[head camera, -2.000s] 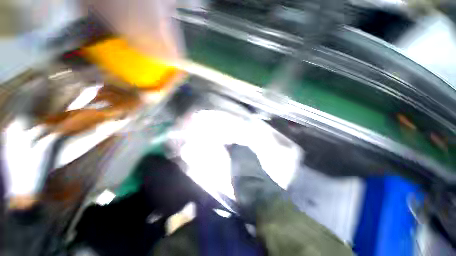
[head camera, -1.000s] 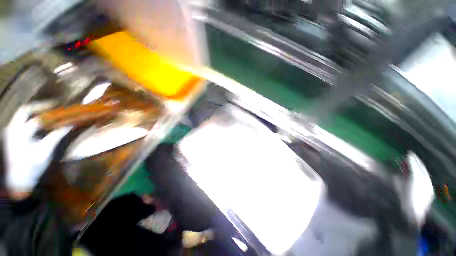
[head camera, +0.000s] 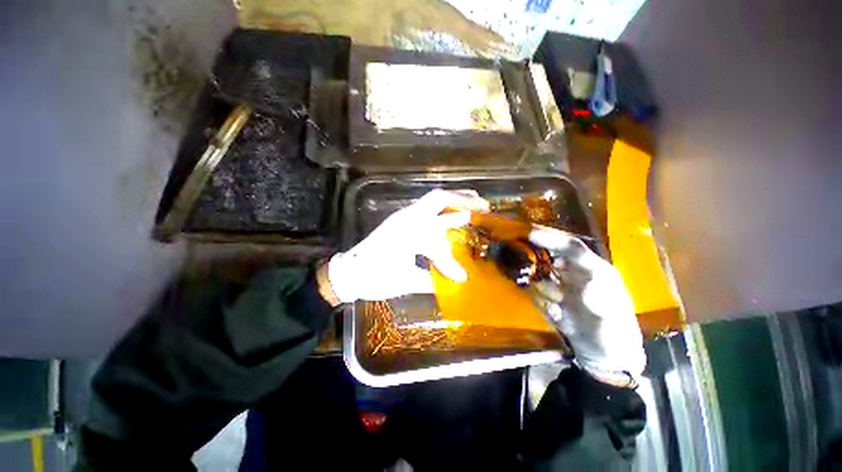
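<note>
My left hand (head camera: 406, 247), in a white glove, grips the left part of an orange sheet (head camera: 485, 297) above the stainless tray (head camera: 462, 371). My right hand (head camera: 591, 300), also gloved in white, holds a dark and coppery wound part (head camera: 519, 262) against the sheet. The part is partly hidden by the fingers and the sheet. Thin red-brown wire strands (head camera: 392, 334) lie in the tray at its lower left, and more show at its upper right.
Behind the tray is the solder pot (head camera: 439, 97). The black dross tray (head camera: 268, 175) with a tan strip (head camera: 205, 166) is at left. A black controller (head camera: 595, 83) bearing a blue-handled tool (head camera: 604, 85) and a spare orange sheet (head camera: 632, 230) are at right.
The view has swung from the conveyor side to face the booth. Both gloved hands are now together over the tray, holding the orange sheet and wound part.
</note>
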